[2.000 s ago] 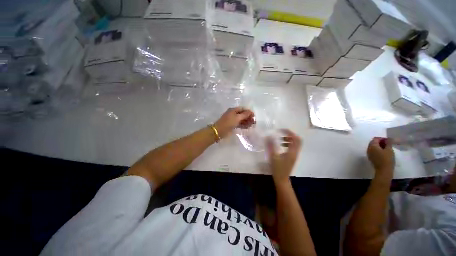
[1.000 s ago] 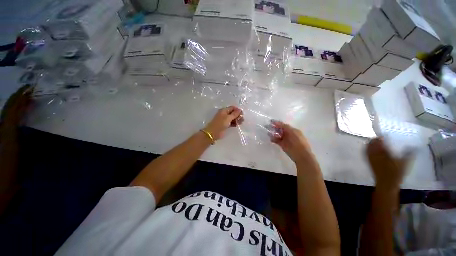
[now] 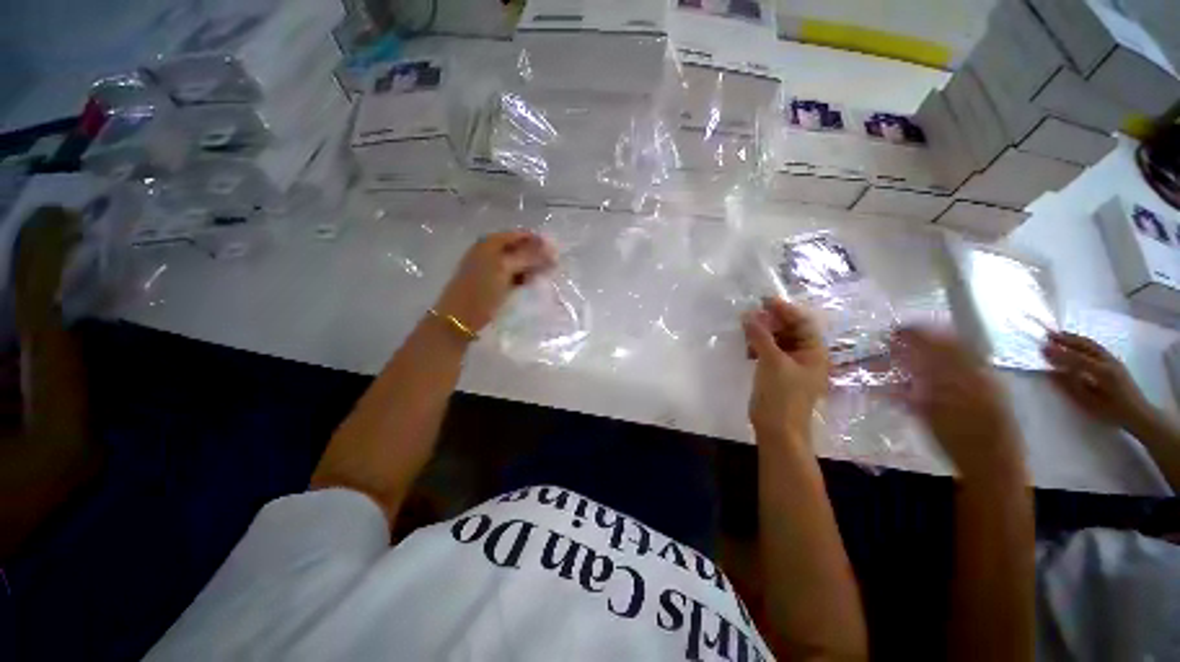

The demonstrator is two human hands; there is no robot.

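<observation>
My left hand [image 3: 498, 278], with a yellow bracelet, is over the bench, fingers curled and blurred. Clear crinkled film [image 3: 557, 323] lies right beside it; whether the fingers hold it is unclear. My right hand [image 3: 787, 356] is further right, fingers pinched on clear film. A white retail box with a dark photo, under shiny film [image 3: 822, 265], lies just behind my right hand. More loose clear film [image 3: 647, 168] drapes over stacked white boxes [image 3: 589, 65] behind my hands.
Another person's hands [image 3: 958, 395] are close on my right, one at a shiny flat film stack [image 3: 1009, 304]. Film-wrapped boxes [image 3: 207, 142] are piled at left, with a blurred hand [image 3: 45, 259] nearby. White boxes [image 3: 1022, 149] stand stacked at back right.
My hands have moved apart, left hand to the left and right hand slightly right. A film-covered box now shows behind my right hand. The neighbour's hand has reached in closer.
</observation>
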